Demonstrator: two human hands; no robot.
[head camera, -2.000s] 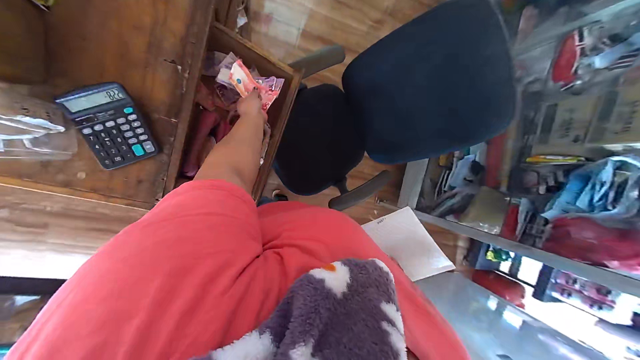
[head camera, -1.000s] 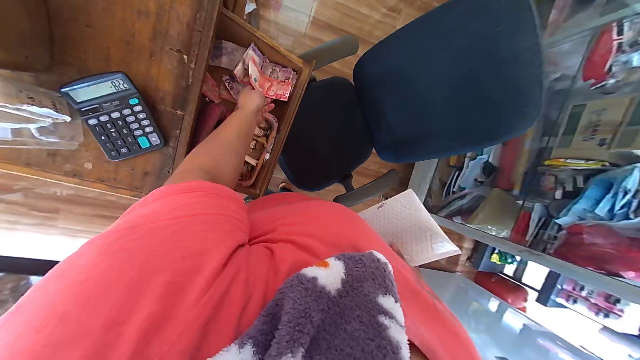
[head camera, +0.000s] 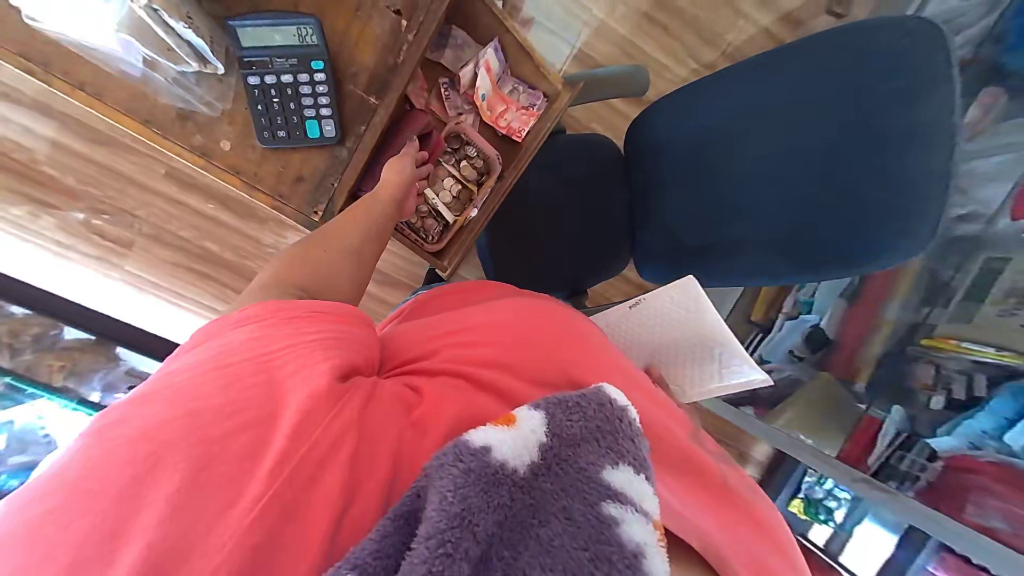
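My left hand (head camera: 406, 180) is over the open wooden drawer (head camera: 512, 180), at the left rim of a pink plastic basket (head camera: 491, 152) of coins. Its fingers are bent beside a dark-red pouch (head camera: 392, 152); whether they grip anything cannot be told. Several loose banknotes (head camera: 504, 100) lie crumpled in the drawer's upper part. At the right, my right hand (head camera: 659, 379) shows only fingertips at the lower edge of a white padded envelope (head camera: 680, 340), which it holds beside my red shirt. The envelope bears writing. The rest of that hand is hidden.
A black calculator (head camera: 284, 80) lies on the wooden desk (head camera: 184, 152), beside clear plastic packaging (head camera: 172, 48). A dark blue chair (head camera: 792, 152) stands right of the drawer. Glass shelving (head camera: 840, 468) with packed goods is at the right. A purple fluffy cloth (head camera: 544, 488) hangs over my front.
My left hand has moved from the banknotes down to the coin basket and pouch. The banknotes it was touching now lie free in the drawer. More of the coins shows.
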